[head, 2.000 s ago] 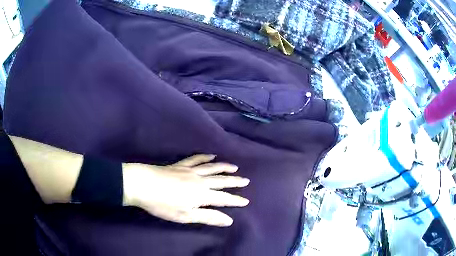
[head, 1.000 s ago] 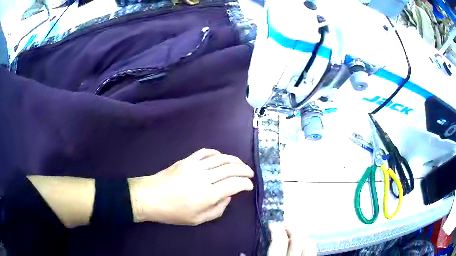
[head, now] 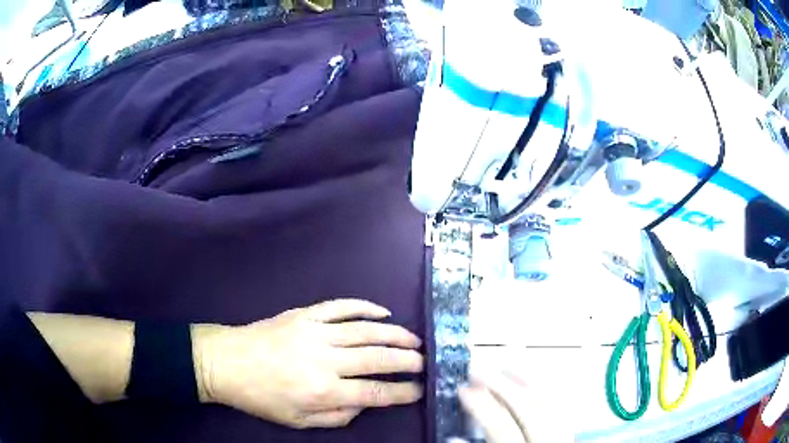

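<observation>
The dark purple lining (head: 285, 251) lies spread over the left and middle. A grey-blue plaid edge strip (head: 452, 320) runs along its right side, up to the presser foot (head: 432, 227) of the white sewing machine (head: 510, 112). My left hand (head: 303, 363) lies flat, palm down, on the lining, fingertips at the seam beside the strip. My right hand (head: 495, 408) is blurred and cut off by the bottom edge, at the strip's right side; its grip cannot be told. A curved, trimmed pocket edge (head: 251, 138) shows on the lining.
Green-handled scissors (head: 630, 372), yellow-handled snips (head: 676, 363) and black shears (head: 692, 311) lie on the white table right of the strip. A black object (head: 757, 333) stands at the right edge. Plaid cloth (head: 173, 35) borders the lining at the far side.
The view has swung right and down from the cloth to the machine. My left hand has moved to the seam, its fingers now spread flatter. My right hand has come into view at the bottom.
</observation>
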